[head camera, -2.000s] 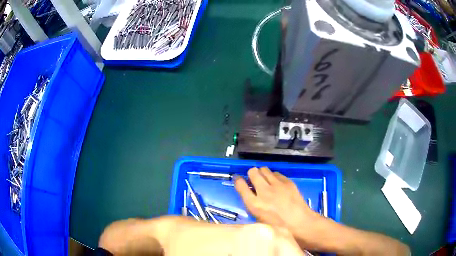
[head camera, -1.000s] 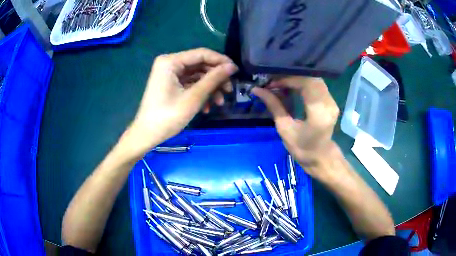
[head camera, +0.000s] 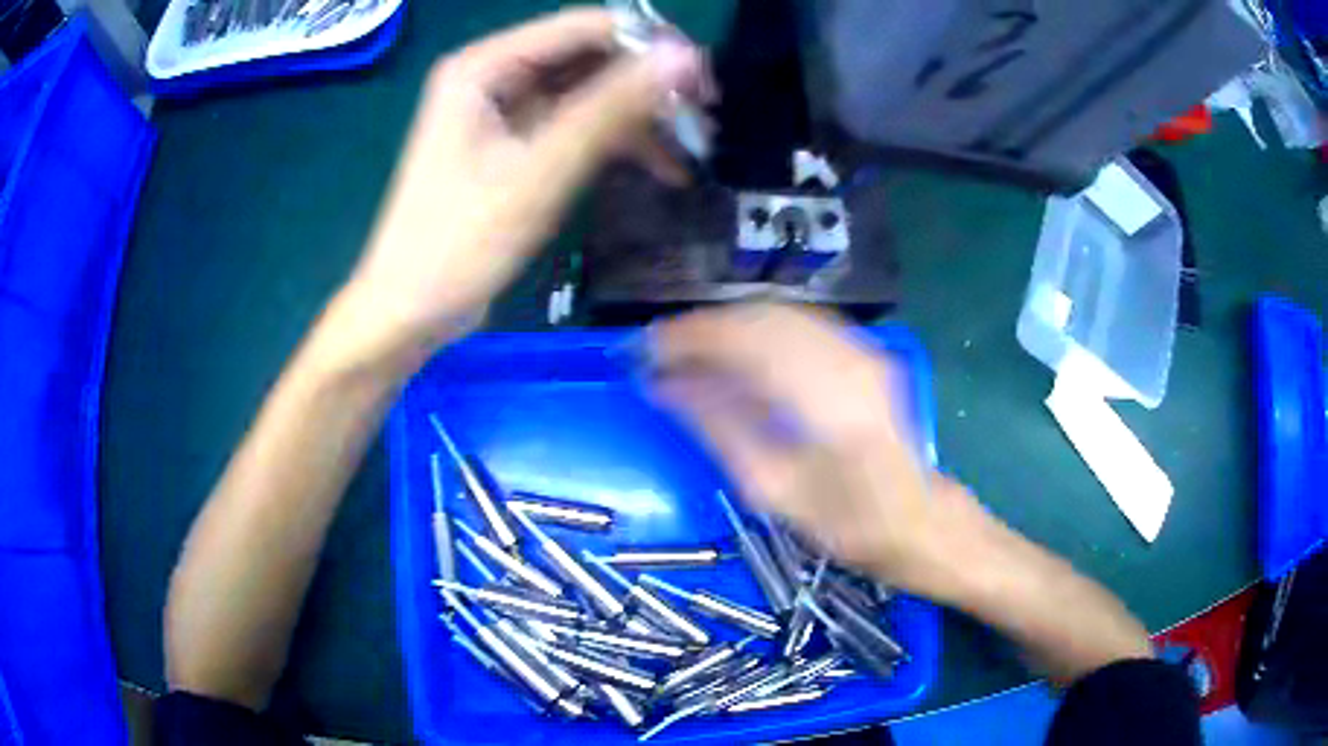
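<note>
My left hand is raised left of the press fixture, its fingers closed on a shiny silver metal part, blurred. My right hand is blurred over the upper right of the blue parts tray; whether it holds anything cannot be told. Many silver cylinders with thin rods lie loose in the tray. The silver fixture block, with two dark holes and a central notch, sits on the dark press base. No cylinder can be made out in it.
The grey press head overhangs behind the fixture. A clear plastic box and white card lie at the right. A small blue bin is at the far right, a long blue bin far left, a white tray of parts upper left.
Both hands were at the fixture a second ago. My left hand has moved up and slightly left with a part; my right hand has come back down over the tray. The fixture is uncovered.
</note>
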